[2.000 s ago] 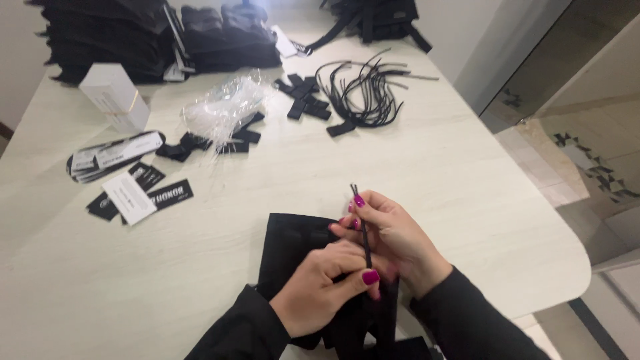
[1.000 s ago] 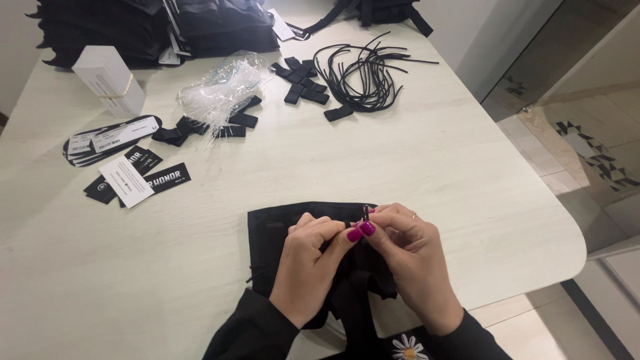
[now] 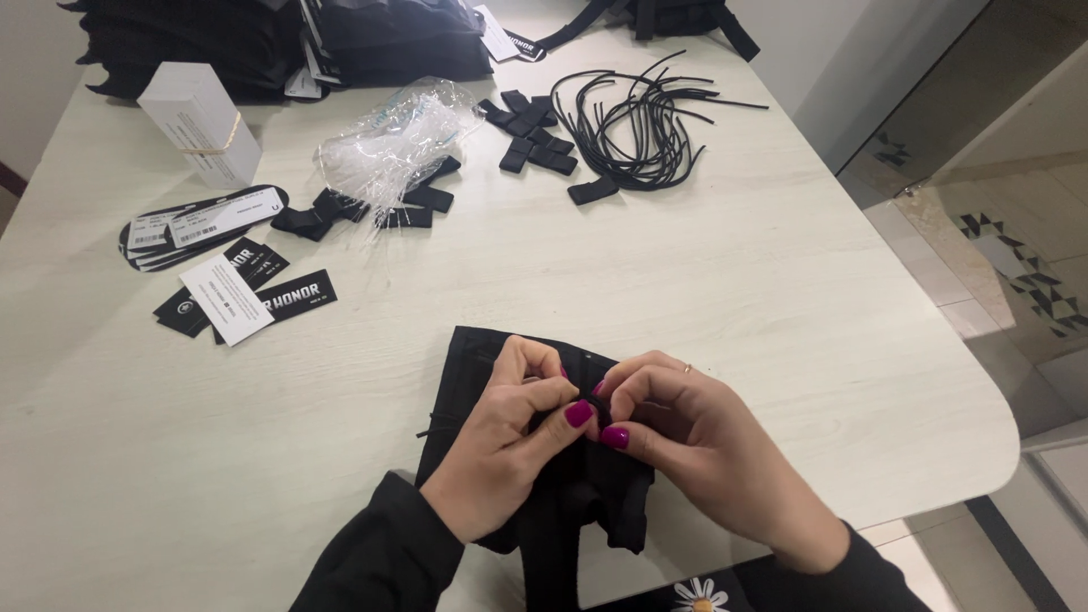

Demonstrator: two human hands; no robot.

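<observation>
A black fabric item with straps [image 3: 450, 374] lies on the near part of the table, partly covered by my hands. Over it, my left hand [image 3: 510, 442] pinches a thin black cord [image 3: 600, 408] between thumb and fingers. My right hand [image 3: 688, 442] grips the same cord just to the right, its thumb and fingertips close to the left thumb. The cord curves in a small bend between the fingertips; whether it is knotted cannot be told. Thin cord ends [image 3: 429, 423] stick out at the fabric item's left edge.
Beyond my hands lie black cords [image 3: 663, 144], short black webbing pieces [image 3: 531, 136] and clear plastic fasteners in a bag [image 3: 399, 144]. At left are a banded stack of white cards [image 3: 200, 127], oval tags [image 3: 204, 223] and printed cards [image 3: 225, 297]. Black fabric goods [image 3: 195, 42] are piled behind.
The cord stood upright between my hands two seconds ago; now it is bent between the fingertips. My hands have come together over the black fabric item.
</observation>
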